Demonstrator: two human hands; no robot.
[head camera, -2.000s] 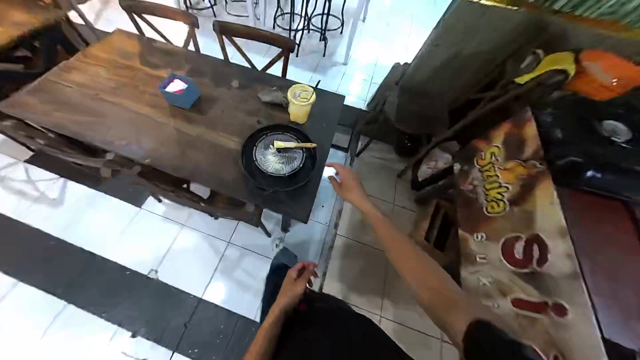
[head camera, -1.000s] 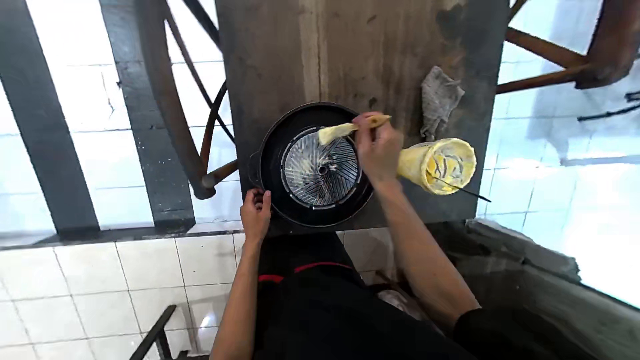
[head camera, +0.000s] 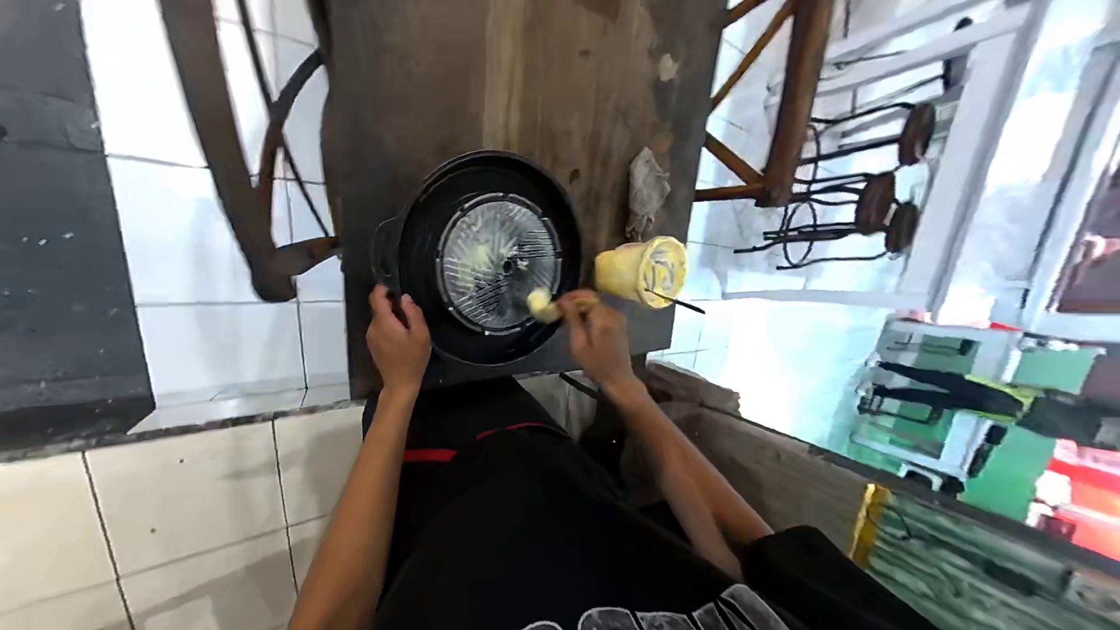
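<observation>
A round black grill pan with a ridged metal centre plate lies on the wooden table, whitish-yellow grease smeared over the ridges. My right hand grips a pastry brush, its pale head over the lower right edge of the plate. At the pan's lower left, my left hand touches the rim near the side handle; whether the fingers close on it I cannot tell. Just right of the pan is a tub of yellow spread with a thin dark utensil sticking out.
A crumpled grey cloth lies behind the tub on the wooden table. Wooden chairs flank the table, one at the left and one at the right. Stools and a person are farther off at the right.
The brush in my right hand has moved from the upper part of the plate to its lower right edge. Two seconds ago the brush lay on the pan and neither hand touched it. The view has turned strongly.
</observation>
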